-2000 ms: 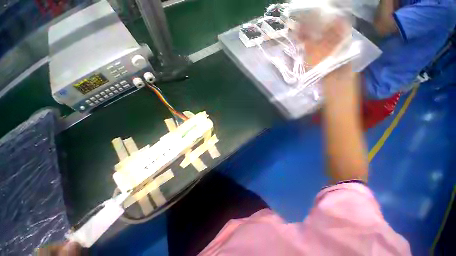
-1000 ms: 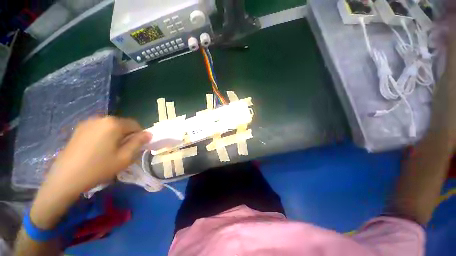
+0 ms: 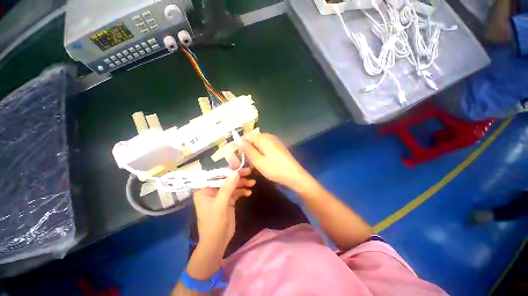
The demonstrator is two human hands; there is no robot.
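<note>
A white power adapter sits on the left end of the long white test fixture, its plain white face up. Its output cable runs in a coiled bundle along the fixture's near side. My left hand holds the right part of the bundle. My right hand pinches the cable end connector close to the near side of the fixture's right end. Whether the tip touches the fixture cannot be told.
The grey instrument with a lit display stands at the back left, its coloured wires running to the fixture. A film-wrapped slab lies left. A grey pad with white cables lies right. Red stool, another person's blue sleeve beyond.
The adapter has been let go on the fixture's left end. My left hand has moved right to the cable bundle. My right hand has come from the right pad side to the cable's end.
</note>
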